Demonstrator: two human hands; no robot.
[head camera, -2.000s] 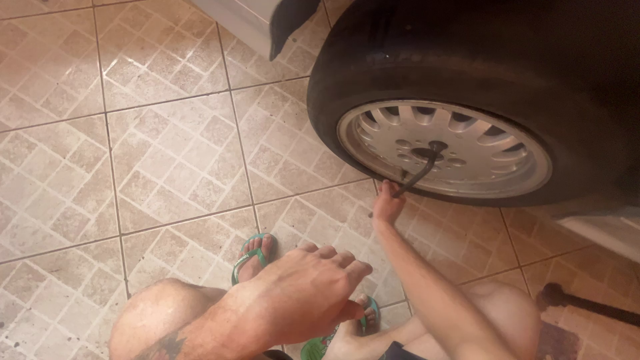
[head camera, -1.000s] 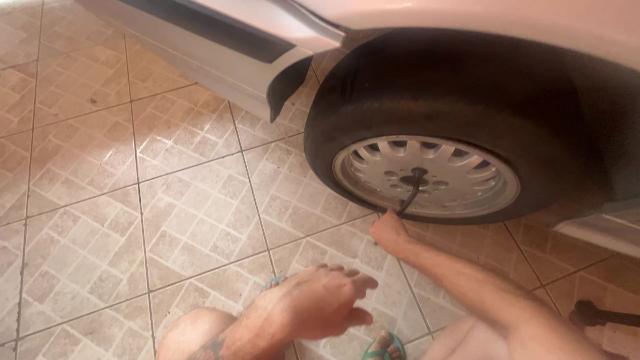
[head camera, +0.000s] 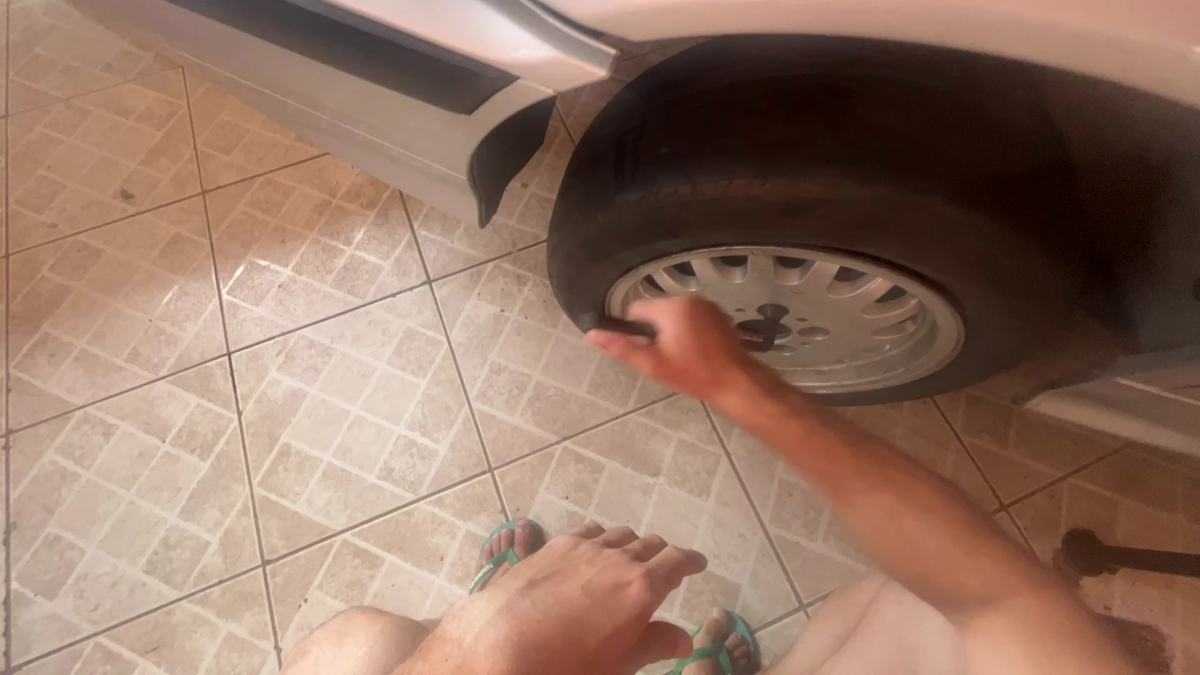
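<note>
My right hand (head camera: 689, 347) is closed around the handle of a dark lug wrench (head camera: 633, 327), in front of the lower left of a car wheel. The wrench's other end meets a bolt position near the centre of the silver alloy rim (head camera: 891, 361); my hand hides part of its shaft. A black tyre (head camera: 769, 206) surrounds the rim. My left hand (head camera: 591, 595) hangs palm down above my feet, holding nothing, its fingers somewhat apart.
The car's light-coloured body (head camera: 891, 23) arches over the wheel, with a side sill (head camera: 375, 122) at upper left. Green flip-flops (head camera: 712, 652) are on my feet. A dark metal bar with a round end (head camera: 1092, 553) lies at the right edge. The floor (head camera: 347, 394) is tiled.
My right hand has swung the wrench handle up and to the left, from the rim's lower edge. My left hand stays free of any object. The view has shifted.
</note>
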